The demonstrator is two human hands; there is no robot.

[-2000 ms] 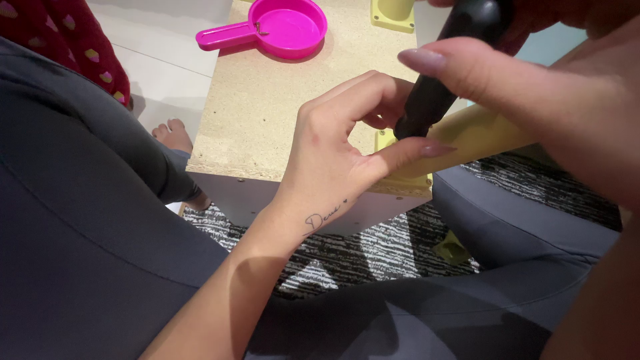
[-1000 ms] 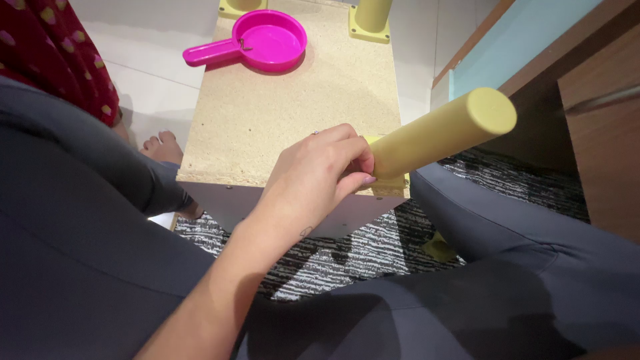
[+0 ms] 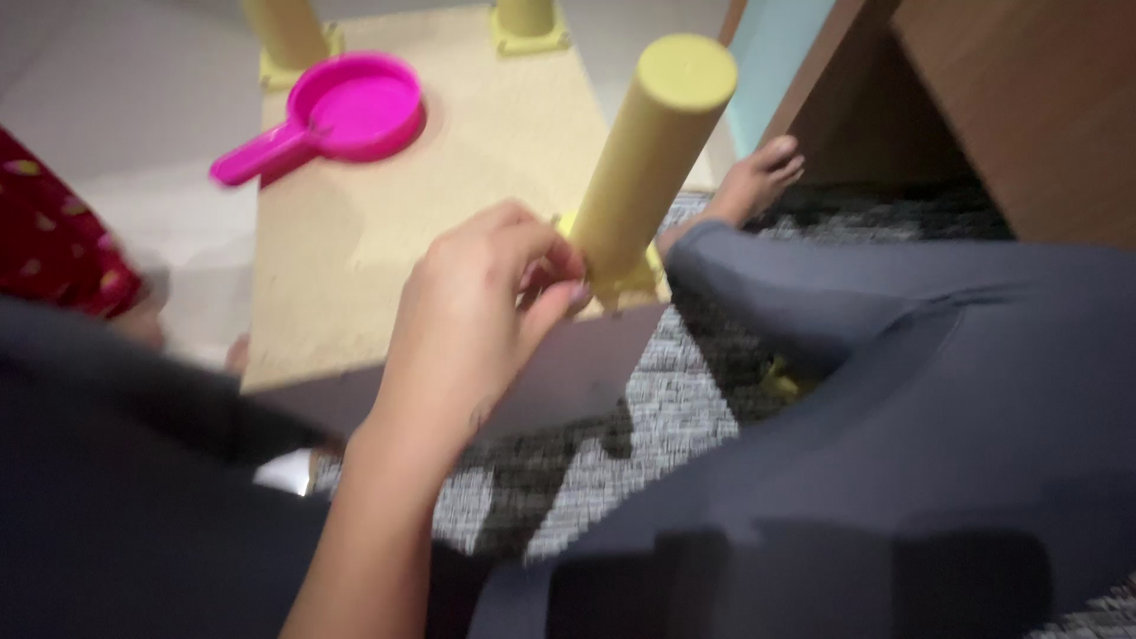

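My left hand [image 3: 497, 275] is at the base of a yellow cylindrical furniture leg [image 3: 652, 160], fingers curled with the fingertips close together beside its flange. Whether something small is pinched there cannot be made out. The leg stands upright, slightly tilted in view, at the near right corner of a particleboard panel [image 3: 461, 142]. A pink plastic pan-shaped dish [image 3: 364, 111] with a handle lies on the panel, holding a few small dark items. Two more yellow legs, one at the far left [image 3: 288, 35] and one at the far right [image 3: 524, 18], stand on the panel. My right hand is out of view.
Brown wooden furniture [image 3: 1038, 106] stands at the right. Below the panel lies a black-and-white patterned rug [image 3: 683, 373], with a small yellow piece [image 3: 785, 380] beside my leg. At the left another person's red patterned clothing [image 3: 58, 226] shows over the tiled floor.
My right hand and the black tool it held two seconds ago have left the view. My left hand stays at the leg's base. The view has shifted.
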